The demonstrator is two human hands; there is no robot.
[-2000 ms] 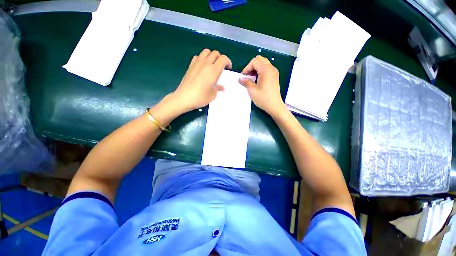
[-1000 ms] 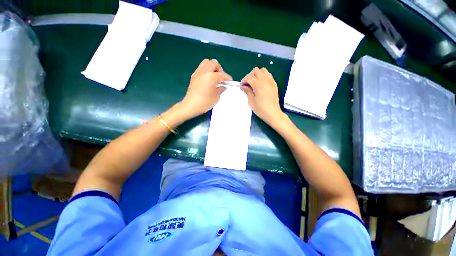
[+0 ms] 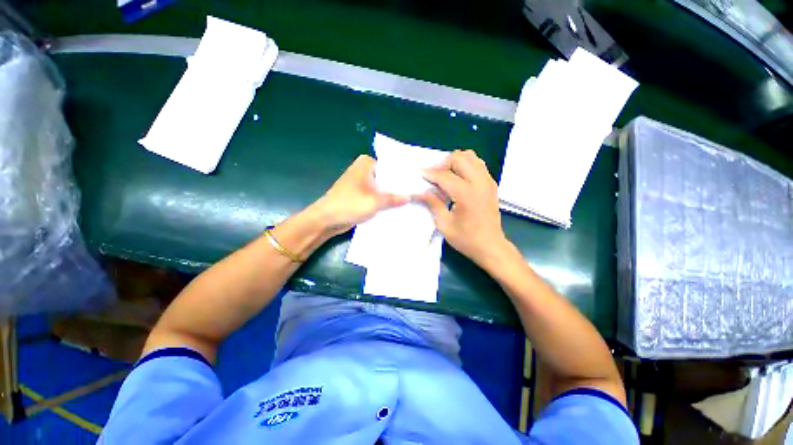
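Note:
A white paper leaflet point(image 3: 402, 165) is between my two hands, its upper end raised and slanted. More white paper point(image 3: 404, 265) hangs below my hands to the bench's front edge, with an offset corner at its left. My left hand point(image 3: 361, 198) grips the leaflet's left side. My right hand point(image 3: 465, 204) grips its right side, fingers bent over it. A left leaflet pile point(image 3: 204, 100) lies slanted on the green bench. A right leaflet pile point(image 3: 561, 139) lies fanned beyond my right hand.
A clear plastic bag point(image 3: 39, 182) is at the far left. A film-wrapped blister tray point(image 3: 713, 243) is at the right. A metal strip point(image 3: 348, 76) divides the bench from the green belt. The belt carries a blue item point(image 3: 142, 8) and a grey-black item point(image 3: 574, 28). A carton with papers point(image 3: 756, 401) is below right.
My hands have come lower, and the paper's top end now rises above them. An offset paper corner shows below. The items on the belt have shifted left.

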